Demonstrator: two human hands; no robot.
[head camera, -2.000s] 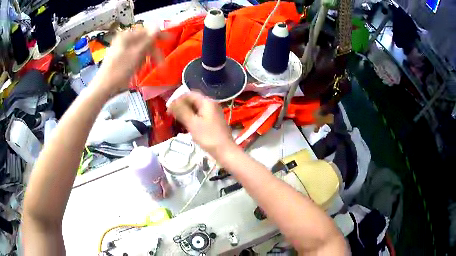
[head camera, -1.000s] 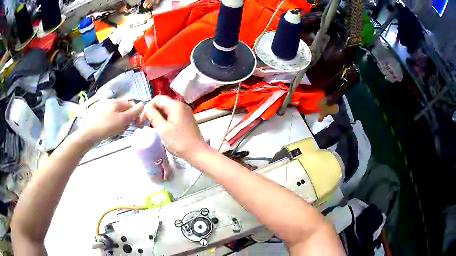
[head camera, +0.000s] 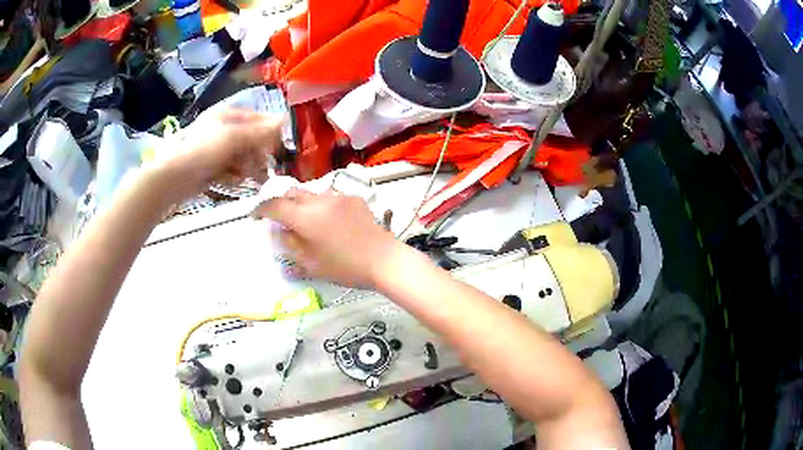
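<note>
My left hand (head camera: 236, 148) is raised over the table's back edge, blurred, with bent fingers. My right hand (head camera: 327, 235) is just right of it and lower, above the sewing machine, fingers curled together. The hands are apart, and I cannot see whether either holds a thread. A navy thread cone (head camera: 442, 31) stands on a dark disc, its top cut off by the frame. A second navy cone (head camera: 537, 46) stands on a white disc. The white sewing machine (head camera: 458, 352) lies below my hands. A lilac-white bottle is mostly hidden by my right hand.
Orange-red fabric (head camera: 352, 44) is heaped behind the table (head camera: 132, 352). Grey and white cut pieces (head camera: 62, 158) lie at the left. A lime-green tag (head camera: 298, 303) is on the machine arm. The stand's rod (head camera: 563, 97) rises at the right. Dark tools (head camera: 431, 243) lie behind the machine.
Both hands have come down from near the cones. Since one second ago they have moved apart, the left slightly up and the right slightly down. The view has shifted, with the cones higher in it.
</note>
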